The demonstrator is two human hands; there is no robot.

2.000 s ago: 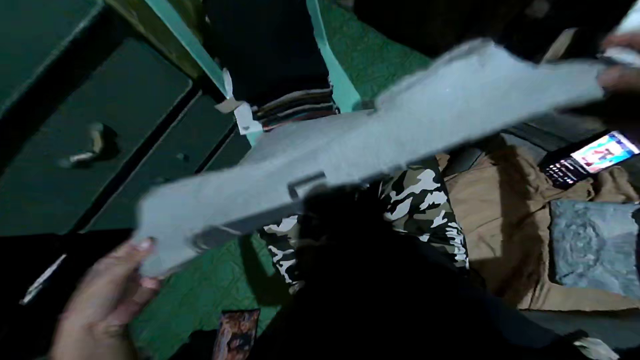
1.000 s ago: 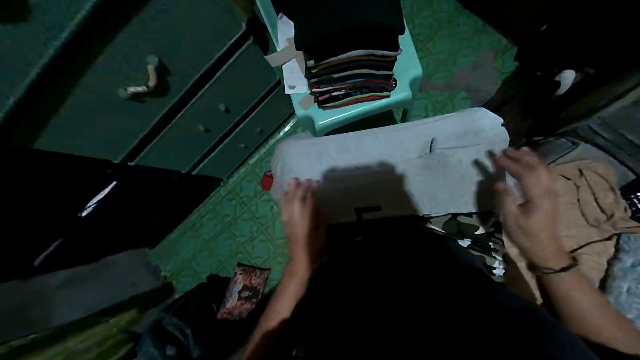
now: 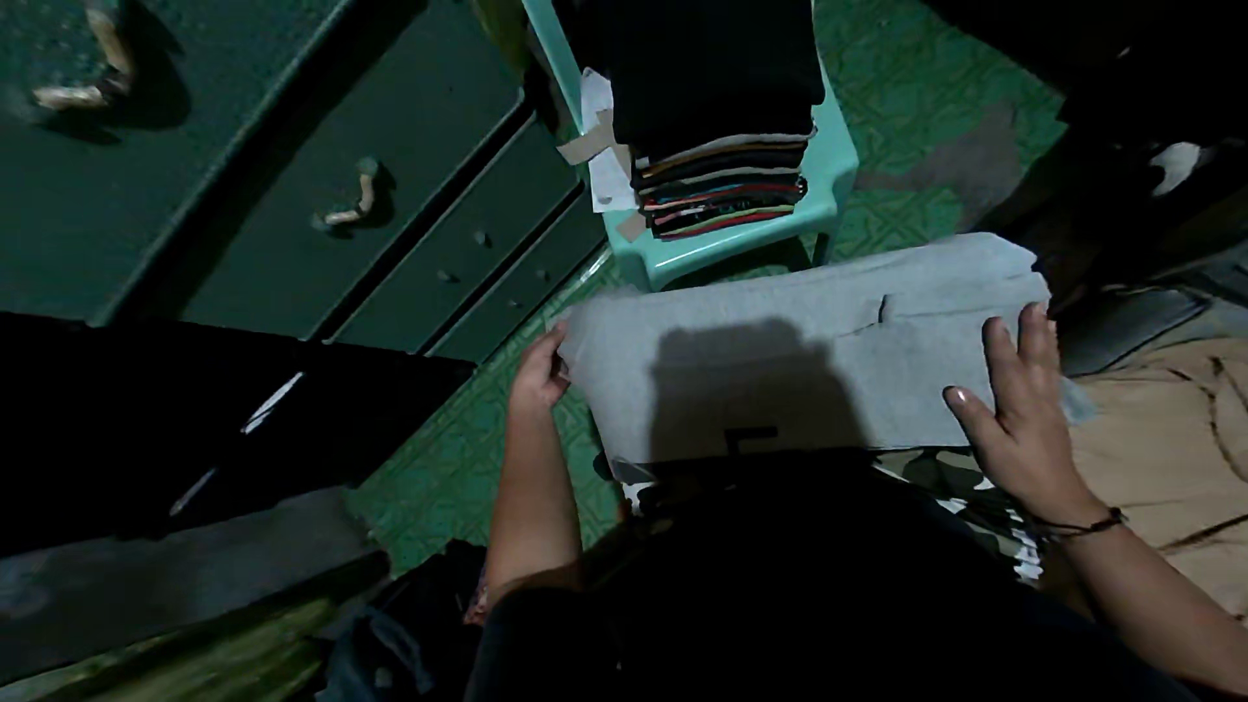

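A light grey folded cloth garment (image 3: 780, 361) lies across my lap, with a small dark angular mark near its lower edge and a shadow over its middle. My left hand (image 3: 542, 369) grips its left edge, the fingertips partly hidden by the fabric. On its right end rests my right hand (image 3: 1022, 405), fingers spread, with a thin dark cord around the wrist. Beyond the cloth, a stack of folded clothes (image 3: 721, 185) with a black one on top sits on a light green plastic chair (image 3: 682, 255).
A dark green chest of drawers (image 3: 409, 195) stands at the left. Green patterned flooring (image 3: 439, 478) shows below it. Brown cloth (image 3: 1160, 439) lies at the right, and dark clothing (image 3: 409, 624) at the lower left. White paper (image 3: 609, 185) hangs beside the stack.
The grey cloth, held up between both hands two seconds ago, now lies across my lap. My left hand has moved from the cloth's upper surface to its left edge since one second ago.
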